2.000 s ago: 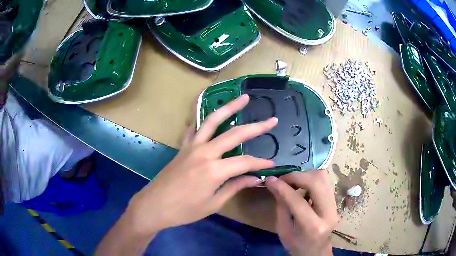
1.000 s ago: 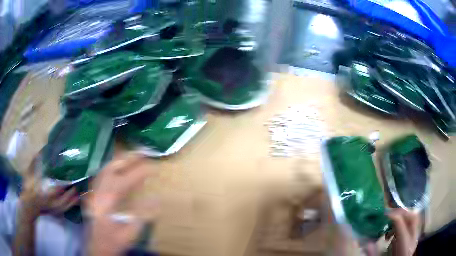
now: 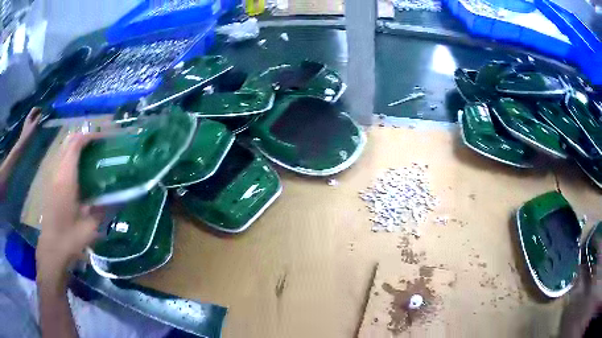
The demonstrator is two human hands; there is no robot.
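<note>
My left hand (image 3: 63, 214), slightly blurred at the left, grips a glossy green housing (image 3: 135, 155) with a pale rim, tilted above other housings. My right hand (image 3: 582, 305) is dark and cut off at the lower right edge, close to a green housing (image 3: 551, 244) with a dark inside that lies on the cardboard. Its fingers and hold cannot be made out. A loose heap of small whitish fittings (image 3: 401, 199) lies at the centre. A white blob (image 3: 415, 302) sits on a small stained board (image 3: 389, 317) in front.
Overlapping green housings lie at the left (image 3: 231, 188) and right (image 3: 528, 129) on the cardboard bench cover (image 3: 317, 244). A grey post (image 3: 360, 59) stands behind. Blue bins (image 3: 109, 99) stand at back left and back right. Another person's arm (image 3: 23, 142) shows at far left.
The view has shifted from the close work on one housing to the wider bench. My left hand has left that housing and now grips another at the left. My right hand has moved to the right edge.
</note>
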